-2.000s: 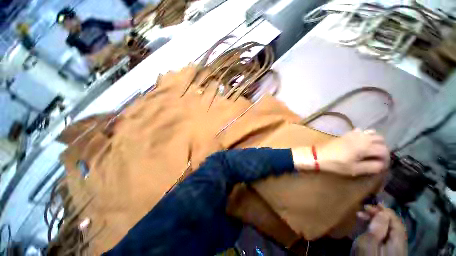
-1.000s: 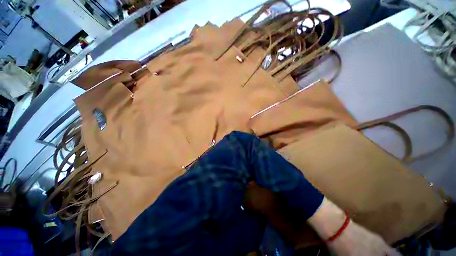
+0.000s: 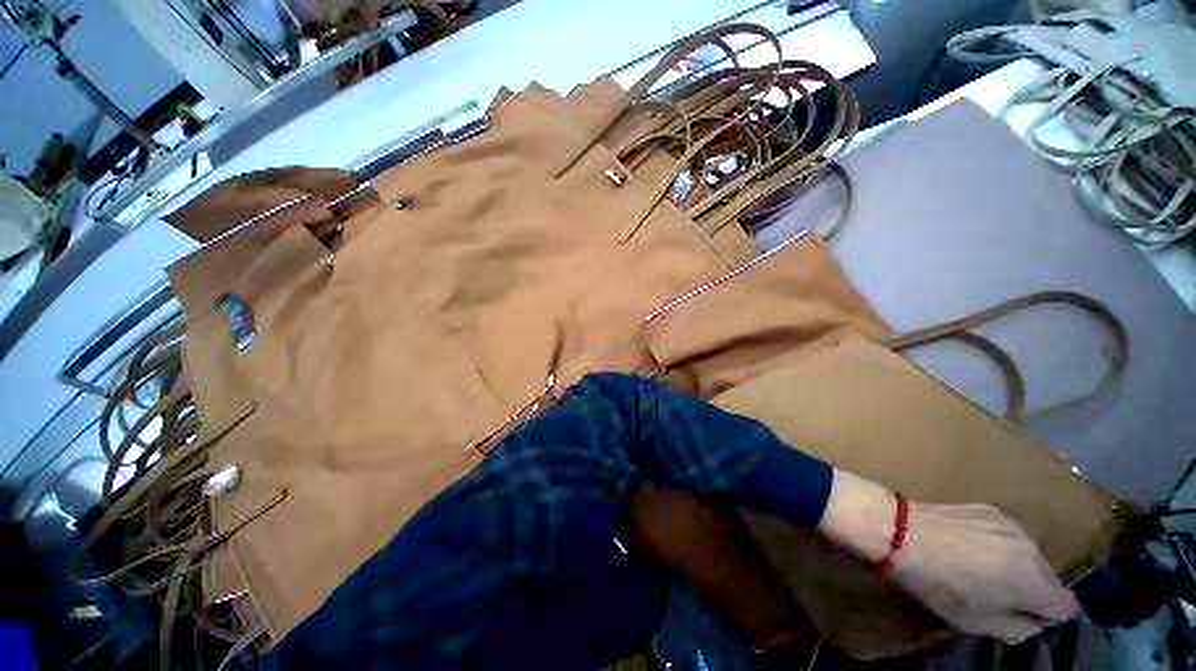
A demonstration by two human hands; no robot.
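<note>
My left hand point(image 3: 984, 570), with a red bracelet and a dark blue sleeve, lies on a plain tan panel point(image 3: 905, 433) near its lower right edge. Its fingers are bent together at dark machine parts point(image 3: 1135, 577); whether they pinch the edge is hidden. The panel lies over a large tan bag body point(image 3: 433, 302), whose brown handles point(image 3: 1049, 308) stand out to the right over the grey top. My right hand is not in view.
A pile of tan bag bodies spreads to the left, with brown handle loops point(image 3: 748, 125) at the back and more loops point(image 3: 131, 446) at the left. A pale strap bundle point(image 3: 1115, 144) lies at the far right of the grey tabletop point(image 3: 944, 223). A blue object shows at lower left.
Two seconds ago my right hand showed at lower right; it is now out of view. Since one second ago the view has shifted slightly, and more of my left hand shows, fingers at the panel edge.
</note>
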